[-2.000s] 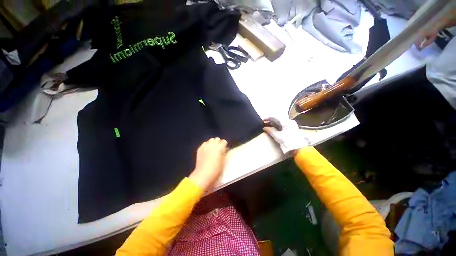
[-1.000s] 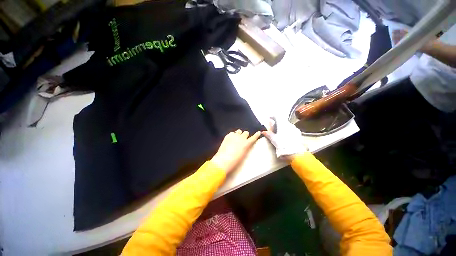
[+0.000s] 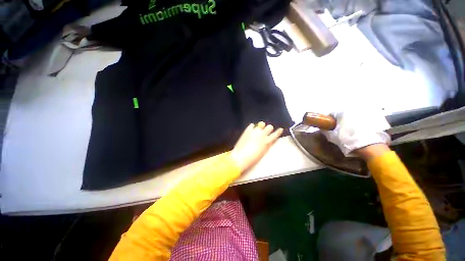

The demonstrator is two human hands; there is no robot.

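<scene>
The black garment body [image 3: 178,107] lies flat on the white-covered table, with two small green tabs on it. My left hand [image 3: 255,145], bare, rests with its fingers spread on the garment's near right edge. My right hand [image 3: 359,130], in a white glove, grips the orange-brown handle of the steam iron [image 3: 339,155]. The iron's tip touches or nearly touches the garment's right corner, and its rear reaches the table's front edge.
Black cloth with green "Supermiami" lettering [image 3: 178,11] lies at the back. Black-handled shears [image 3: 277,42] and a tan-grey block [image 3: 316,33] lie back right. Grey-blue cloth [image 3: 408,35] lies at the far right. A beige scrap [image 3: 66,48] lies back left.
My right hand has left the garment corner and taken hold of the iron, which now points left toward the garment. My left hand stays at the edge. The view has shifted.
</scene>
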